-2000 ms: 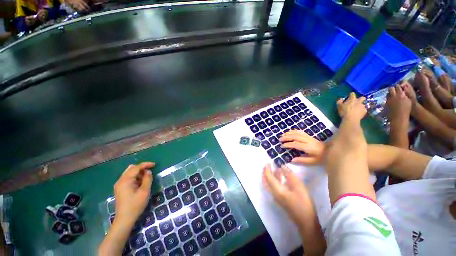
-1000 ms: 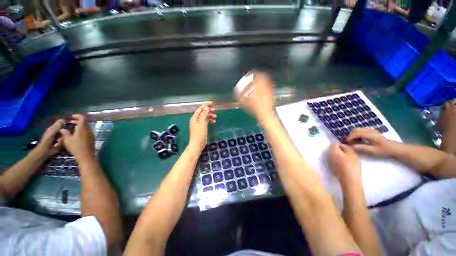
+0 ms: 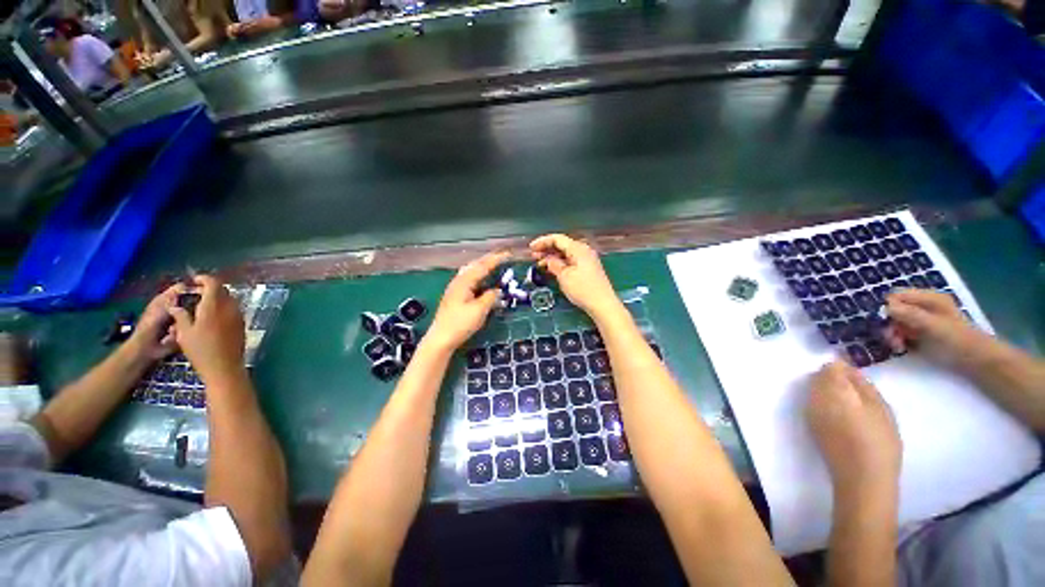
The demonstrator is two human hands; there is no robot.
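Observation:
My left hand and my right hand are at the far edge of the clear carrier sheet. Several small white and dark square units lie between them on the bench. The fingertips of both hands are close to these pieces; whether they grip one is too small to tell. Rows of black square face pieces sit on the carrier sheet, with glare over part of them. A small pile of black square units lies left of my left forearm.
A neighbour's hands work at the left. At the right, a neighbour's hands are over a white sheet with black squares and green boards. Blue bins stand at both sides. A dark conveyor runs beyond the bench.
The view has swung right-to-left, showing the left neighbour. My right hand has come back from over the bench's far edge to beside my left hand. Small units now lie between my hands.

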